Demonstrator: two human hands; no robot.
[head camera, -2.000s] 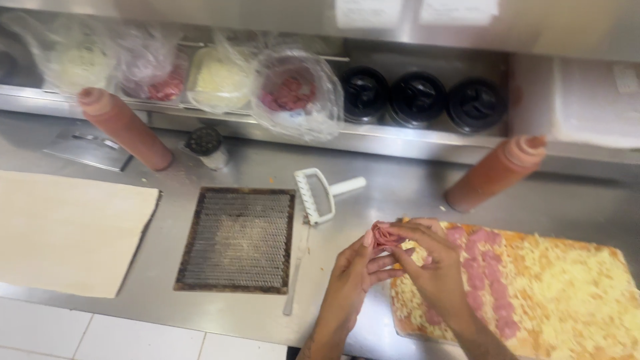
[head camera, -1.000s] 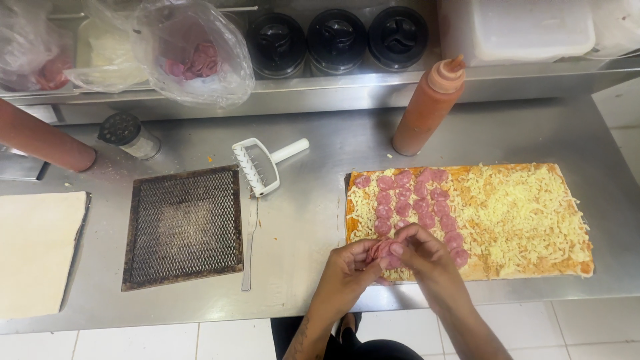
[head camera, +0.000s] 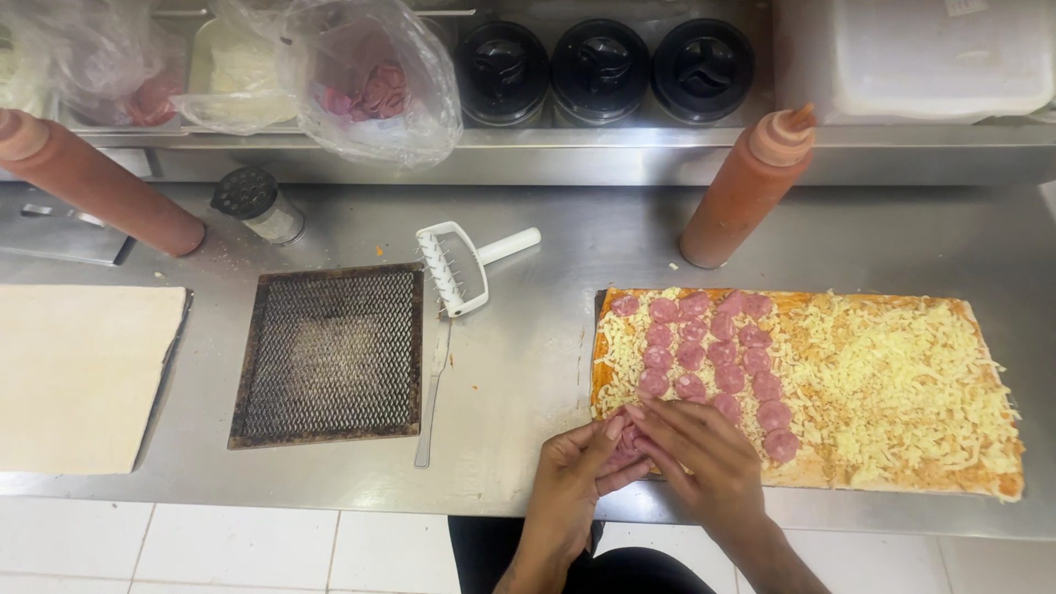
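My left hand is closed around a small stack of sausage slices, just over the near left corner of a rectangular pizza. Against the same stack, the fingers of my right hand pinch at the slices; my hands hide part of them. Shredded cheese covers the pizza over orange sauce. Round sausage slices lie in rows on its left part, some hidden beneath my right hand.
Left of the pizza lie a white dough docker, a table knife, a mesh tray and a dough sheet. Sauce bottles and a shaker stand behind. A bag of sliced meat and black-lidded jars line the shelf.
The view has shifted, so the whole pizza now shows. Both hands have moved from the pizza's far left corner to its near left edge, still holding slices.
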